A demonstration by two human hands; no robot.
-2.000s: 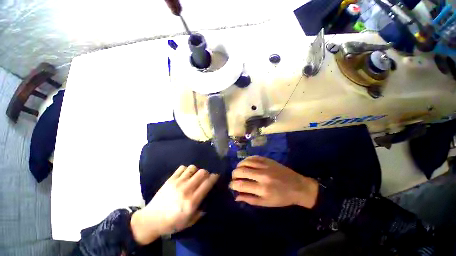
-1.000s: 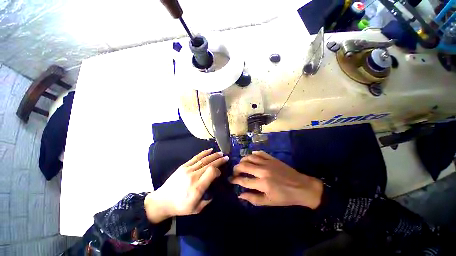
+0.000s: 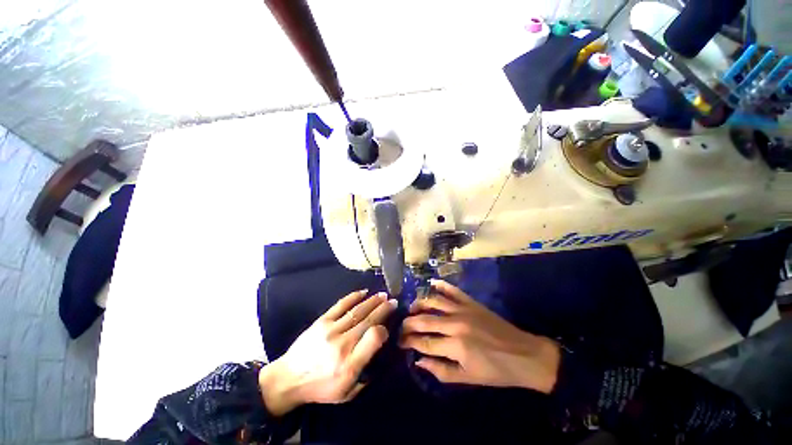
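Note:
A dark navy garment panel (image 3: 573, 300) lies flat under the cream sewing machine head (image 3: 486, 204). A slightly bluer patch-like piece (image 3: 482, 280) lies on it by the presser foot (image 3: 425, 282), which is partly hidden by my fingertips. My left hand (image 3: 334, 352) rests flat on the cloth left of the foot, fingertips near the grey bar (image 3: 389, 248). My right hand (image 3: 478, 339) lies on the cloth just in front of the foot, fingers slightly bent and apart. Neither hand visibly grips the cloth.
A brown rod (image 3: 308, 43) slants down to the white disc (image 3: 382, 169) on the machine head. Snips (image 3: 669, 65), blue prongs (image 3: 755, 74), small spools and dark scraps lie behind right. A wooden chair (image 3: 74, 182) with dark cloth stands left of the white table (image 3: 187, 261).
My left hand has moved in toward the presser foot since the oldest frame, and its fingers have straightened. My right hand stays by the foot. The view has shifted, showing more behind the machine.

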